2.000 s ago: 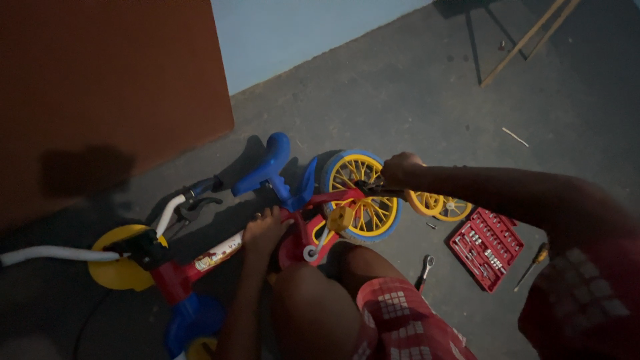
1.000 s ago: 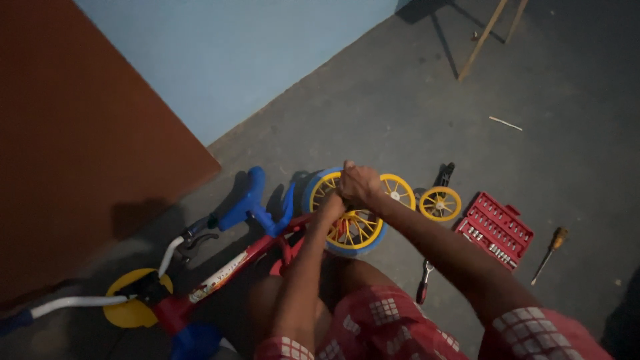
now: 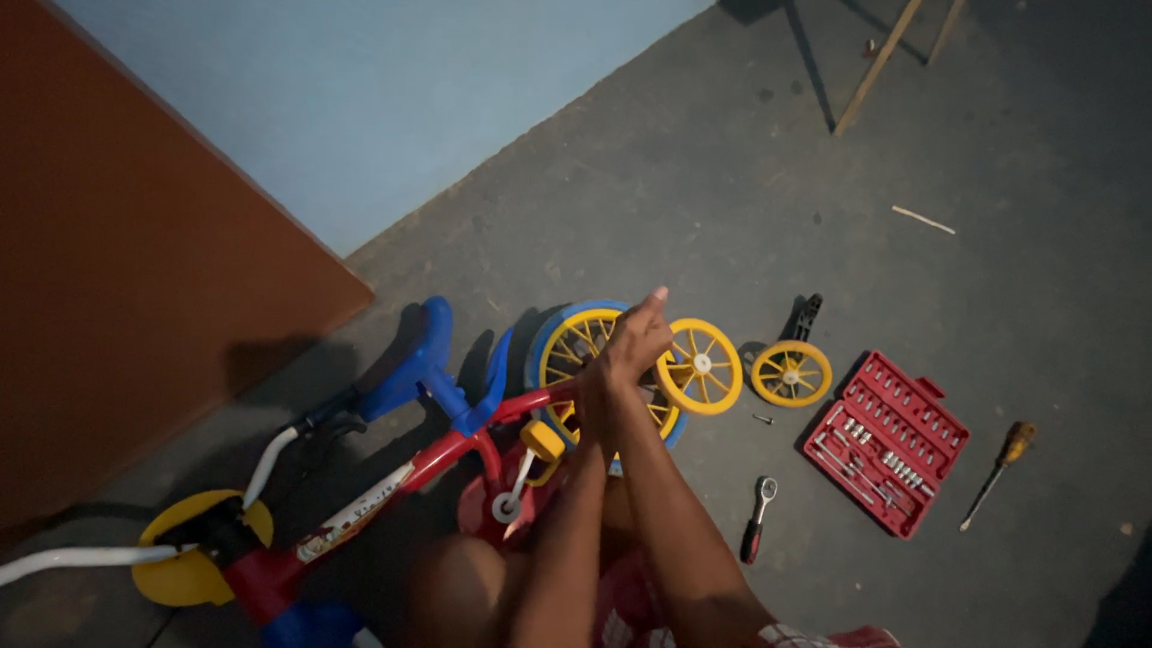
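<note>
A child's bicycle with a red frame (image 3: 441, 461) and blue saddle (image 3: 416, 364) lies on its side on the floor. Both my hands meet over the hub of its rear wheel (image 3: 565, 346), which has yellow spokes and a blue tyre. My right hand (image 3: 637, 340) is uppermost, one finger or thumb pointing away from the wheel. My left hand (image 3: 594, 405) lies just under it, mostly hidden; what either holds cannot be seen. Beside my right hand is a yellow training wheel (image 3: 702, 364). A second training wheel (image 3: 792, 373) with a black bracket (image 3: 808, 317) rests on the floor.
To the right lie a bolt (image 3: 763, 418), a ratchet wrench (image 3: 759, 517), an open red socket set case (image 3: 886, 445) and a screwdriver (image 3: 999, 472). A thin white stick (image 3: 923, 220) and wooden legs (image 3: 877, 67) are farther off. A brown panel (image 3: 153, 243) and blue wall stand at the left.
My left hand has moved from the red frame near the saddle to the rear wheel, beside my right hand. The view has shifted, showing the second training wheel more fully.
</note>
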